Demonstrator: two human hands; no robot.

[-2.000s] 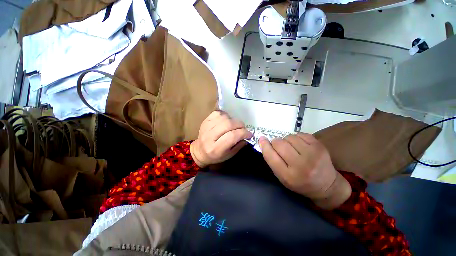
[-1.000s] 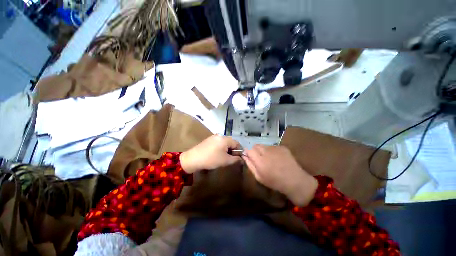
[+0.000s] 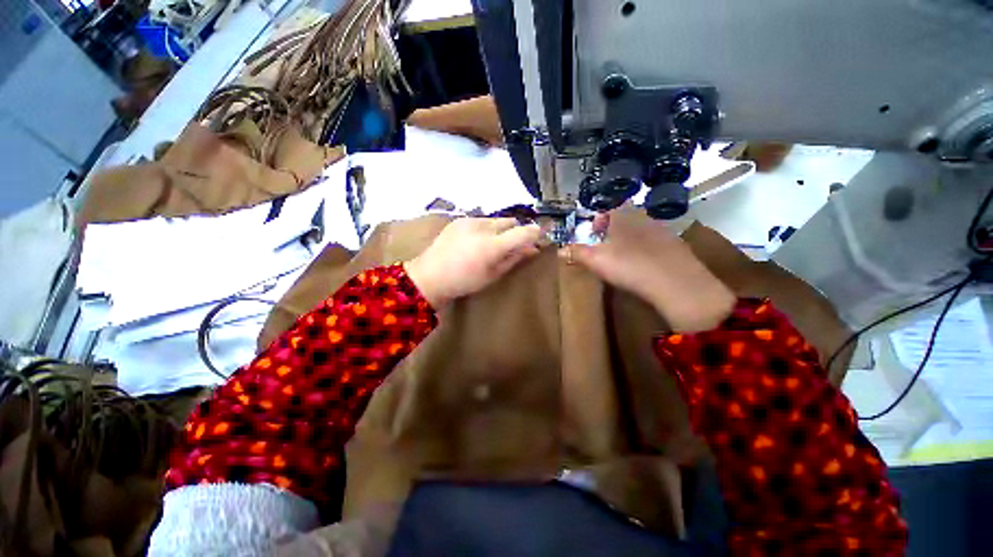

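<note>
A brown bag panel [image 3: 490, 359] hangs from the machine bed towards my lap, with a seam running down its middle. Its top edge is at the presser foot [image 3: 561, 223] of the white sewing machine [image 3: 762, 76]. My left hand [image 3: 474, 256] holds the panel just left of the foot, fingertips close to it. My right hand [image 3: 653, 267] holds it just right of the foot, with its thumb and finger at the seam. The needle and the fingertips' exact contact are hard to see.
White-backed pieces [image 3: 196, 245] are stacked at the left, with brown pieces [image 3: 207, 174] behind. Brown strap bundles [image 3: 327, 65] lie at the back left, and more hang at the lower left. Black tension knobs [image 3: 642, 174] are above my right hand. A black cable [image 3: 926, 354] loops over papers at the right.
Both hands have moved forward to the presser foot, bringing the brown panel up over the bed. The perforated white bed arm is now covered by the panel and hands.
</note>
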